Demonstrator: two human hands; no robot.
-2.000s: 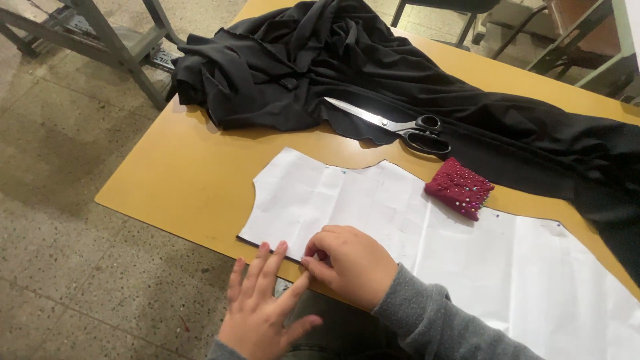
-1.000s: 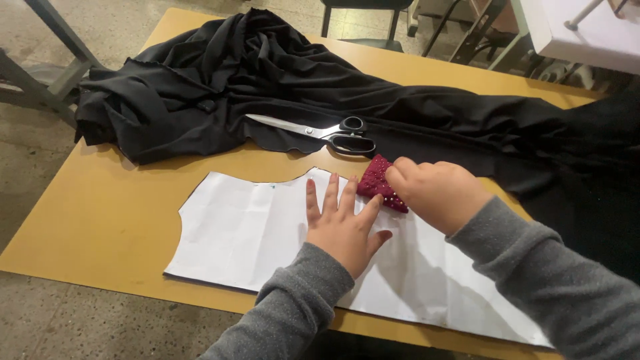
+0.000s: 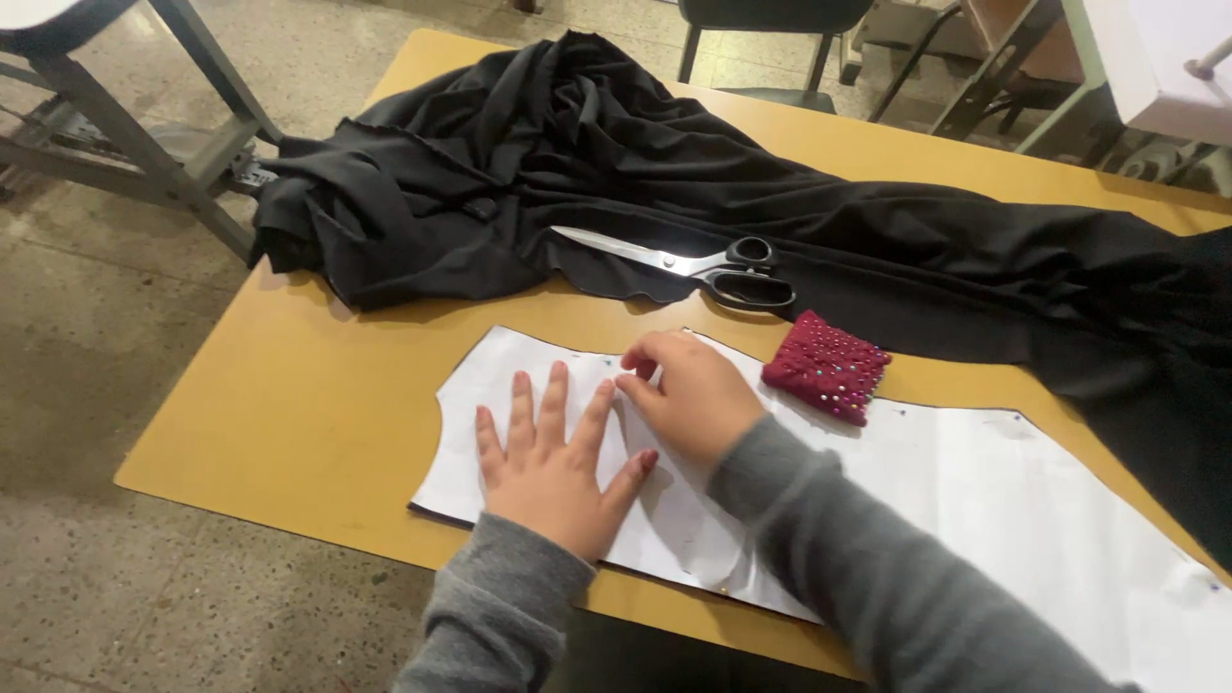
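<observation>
A white paper sewing pattern [image 3: 972, 500] lies over dark fabric, whose edge shows along its outline; small pins stick in it. My left hand [image 3: 558, 472] rests flat on the paper, fingers spread, holding nothing. Just right of it, my right hand [image 3: 698, 395] has its thumb and index finger close together near the pattern's upper edge; whether a pin is between them cannot be made out. A dark red pincushion [image 3: 830, 368] full of pins sits on the paper to the right. Fabric scissors [image 3: 683, 263] with black handles lie beyond, on black fabric.
The yellow tabletop [image 3: 279, 414] carries a large heap of black fabric [image 3: 597, 144] along its far side. A dark chair [image 3: 775, 19] stands behind the table, a metal-legged frame [image 3: 173, 164] at the left, and a white-topped table [image 3: 1169, 72] at the far right.
My right hand has left the pincushion and moved left to the pattern's upper edge. My left hand now lies further left on the paper; two seconds ago both hands were at its near edge.
</observation>
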